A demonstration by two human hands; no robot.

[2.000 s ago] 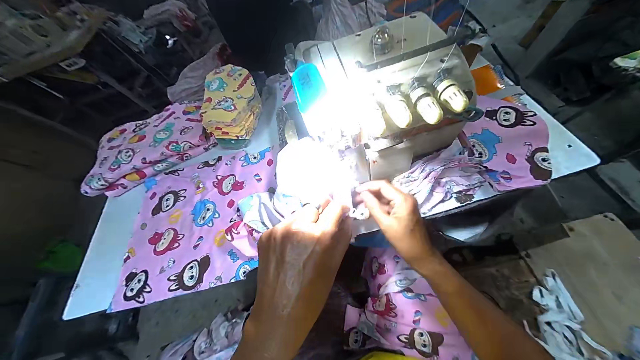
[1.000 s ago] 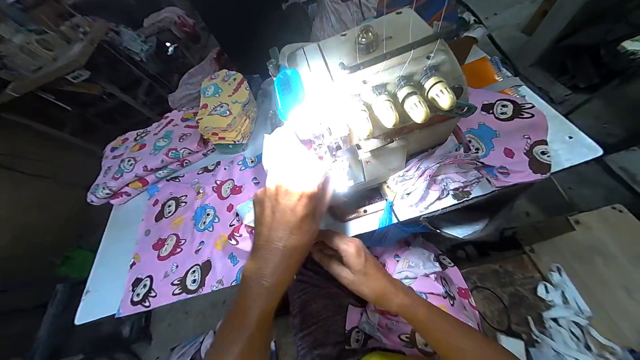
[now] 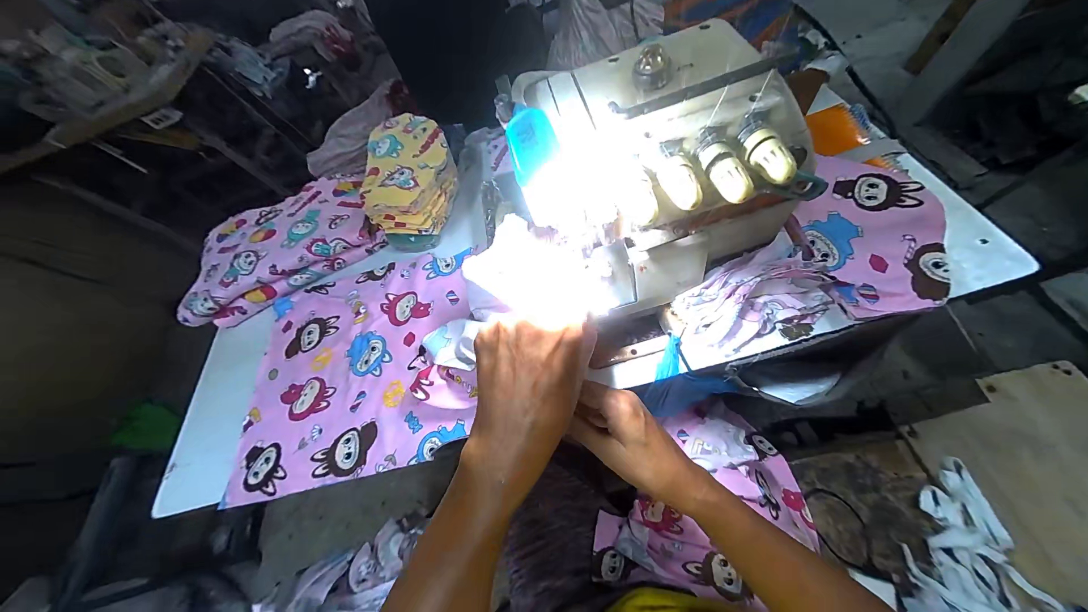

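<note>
An overlock sewing machine (image 3: 680,246) with several thread tension knobs (image 3: 725,172) stands on the white table, its front washed out by a bright lamp. My left hand (image 3: 531,370) lies on pale fabric (image 3: 501,276) just before the needle area, fingertips lost in the glare. Lower right of it, close against its wrist side, my right hand (image 3: 625,429) has bent fingers; what is between them is hidden. Pink fabric with cartoon figures (image 3: 340,374) spreads over the table left of my hands. More pink printed fabric (image 3: 663,518) hangs over my lap.
A stack of yellow printed cut pieces (image 3: 408,178) stands beside folded pink fabric (image 3: 280,246) at the back left. Fabric scraps (image 3: 752,297) are heaped right of the machine, near a pink printed piece (image 3: 884,229). White strips (image 3: 960,527) lie at the lower right.
Two seconds ago both hands were close together at the machine's front edge. My right hand has since dropped lower, toward my lap, while my left hand stays on the pale fabric.
</note>
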